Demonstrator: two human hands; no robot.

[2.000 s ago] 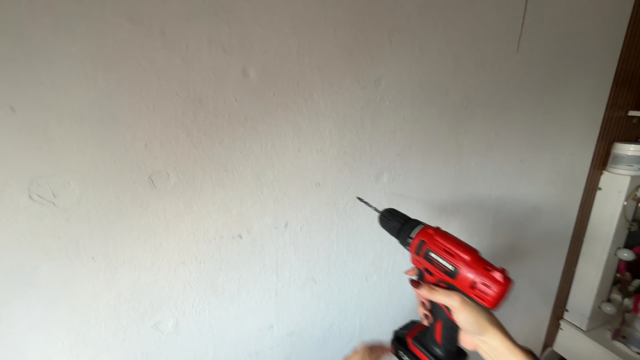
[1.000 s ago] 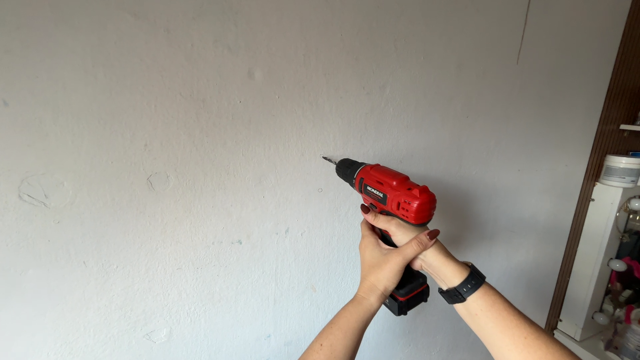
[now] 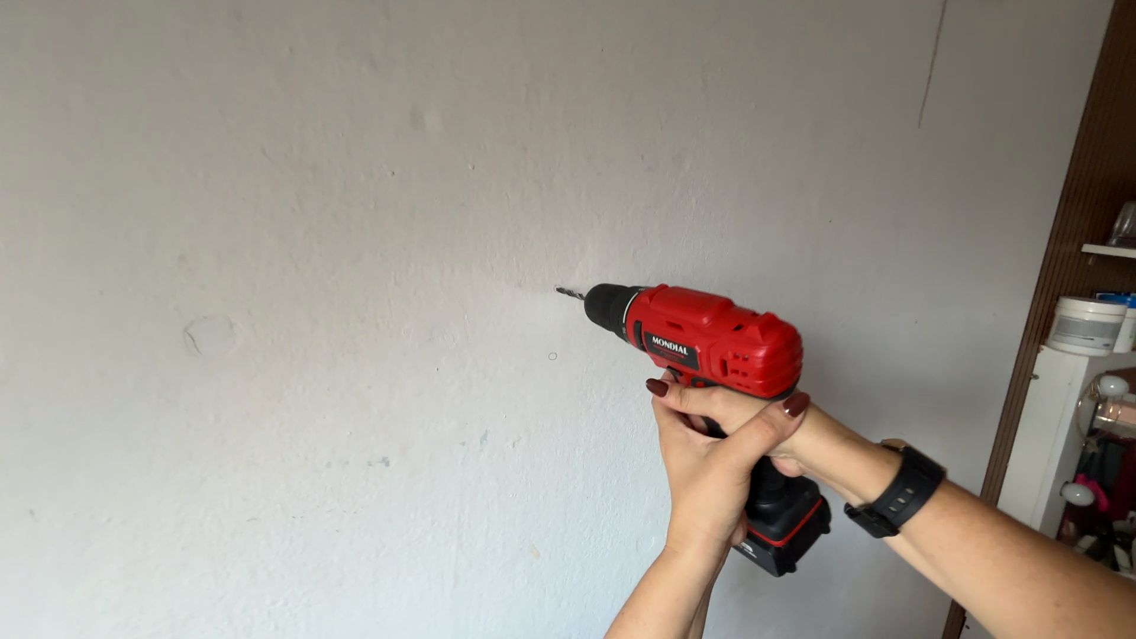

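A red and black Mondial cordless drill is held before a pale painted wall, pointing left. Its drill bit has its tip at or very near the wall; contact cannot be told. Around the grip is my right hand, with a black watch on the wrist and the index finger by the trigger. From below, my left hand wraps the grip and overlaps the right hand. A small drawn circle lies on the wall just below the bit. The black battery shows under the hands.
At the right edge, a brown ribbed panel borders the wall. Beside it, a white cabinet carries a white lidded jar. Round bulbs and assorted small items are near it, with a white shelf above.
My left hand has come up from the lower edge and joined the right on the drill's grip. The drill first moved up and left; its bit now appears closer to the wall.
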